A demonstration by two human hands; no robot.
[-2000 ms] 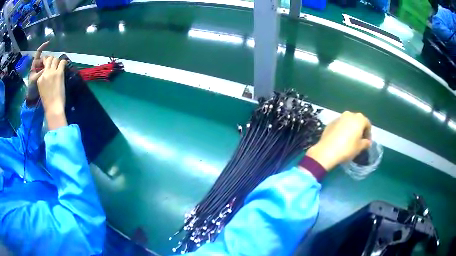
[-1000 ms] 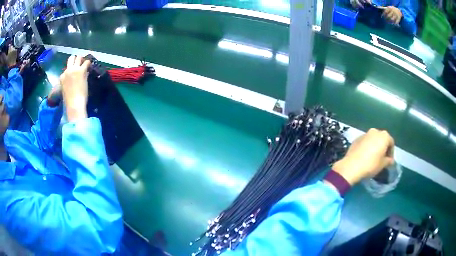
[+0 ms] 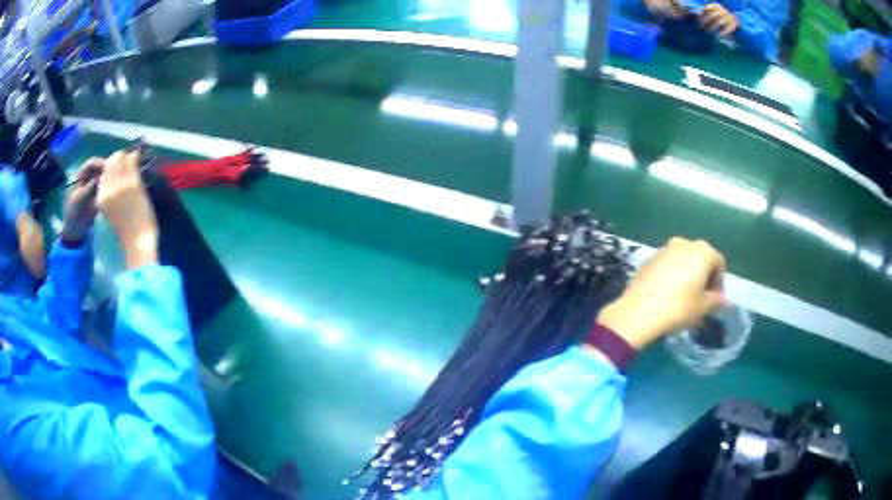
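My left hand (image 3: 670,293), bare with a dark red cuff, is over the near-left rim of a clear crumpled screw bag (image 3: 706,344) with dark contents. Its fingers are bent together; whether they pinch a screw is hidden. A large bundle of thin black cable assemblies (image 3: 489,342) with shiny ends lies left of my hand, partly behind my blue sleeve. A black plastic housing (image 3: 758,444) with shiny bracket parts lies at the lower right, cut off by the bottom edge. My right hand is not in view.
At the left, a person in a blue smock works with both hands at a long black housing (image 3: 186,249), beside a red wire bundle (image 3: 210,172). A grey post (image 3: 536,127) stands behind the cables by the white edge strip (image 3: 391,195). More people work across the line.
The camera view has swung and come back. My left hand stays over the screw bag. The neighbouring person's hands have shifted and now meet at the end of their housing.
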